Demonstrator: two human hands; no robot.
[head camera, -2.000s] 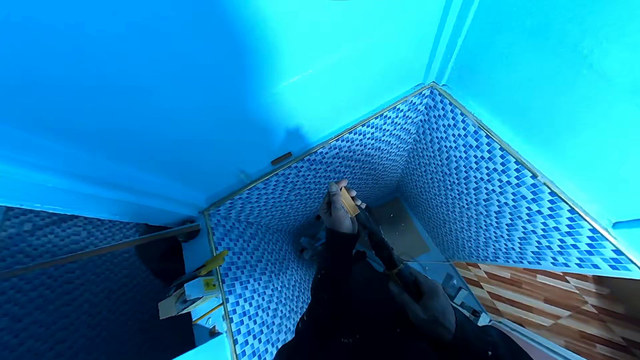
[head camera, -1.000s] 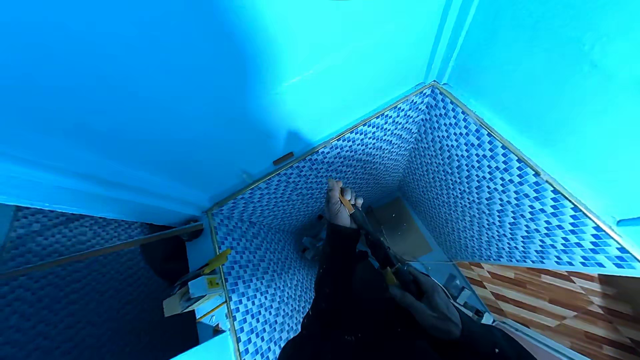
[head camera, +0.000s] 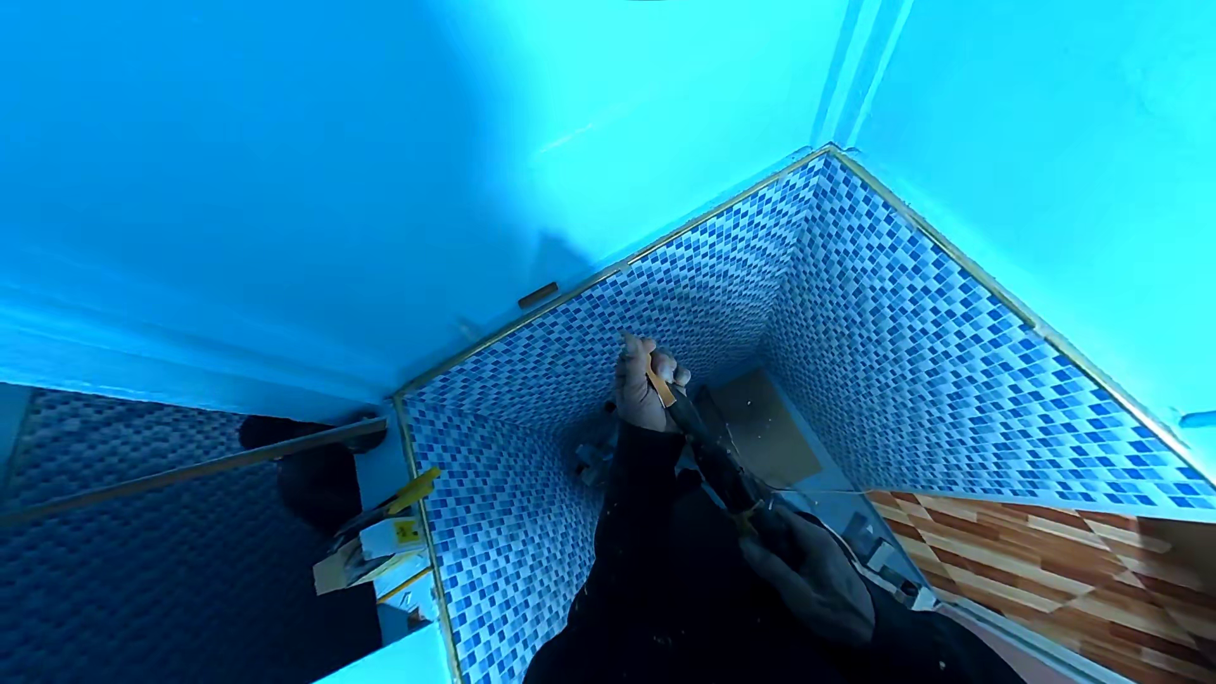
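My left hand (head camera: 646, 385), in a dark sleeve, is closed around a narrow orange-brown strip (head camera: 661, 388) in the middle of the view. The strip meets the end of a long dark tool (head camera: 714, 456), whose kind I cannot tell. Lower right, my right hand (head camera: 817, 579) is wrapped around the tool's rear part. Both hands are in front of my body, over the space between the tiled walls. The fingers' far side and the strip's hidden end cannot be seen.
Blue mosaic-patterned walls (head camera: 883, 313) surround me, edged with a thin trim (head camera: 988, 280). A small brown piece (head camera: 539, 294) lies by the trim. Boxes (head camera: 391, 538) and a yellow object (head camera: 415, 490) sit on the left ledge. A wood-patterned surface (head camera: 1064, 560) is at lower right.
The strip shows at a different angle in my left hand than two seconds ago. Both hands remain in nearly the same place on the strip and tool.
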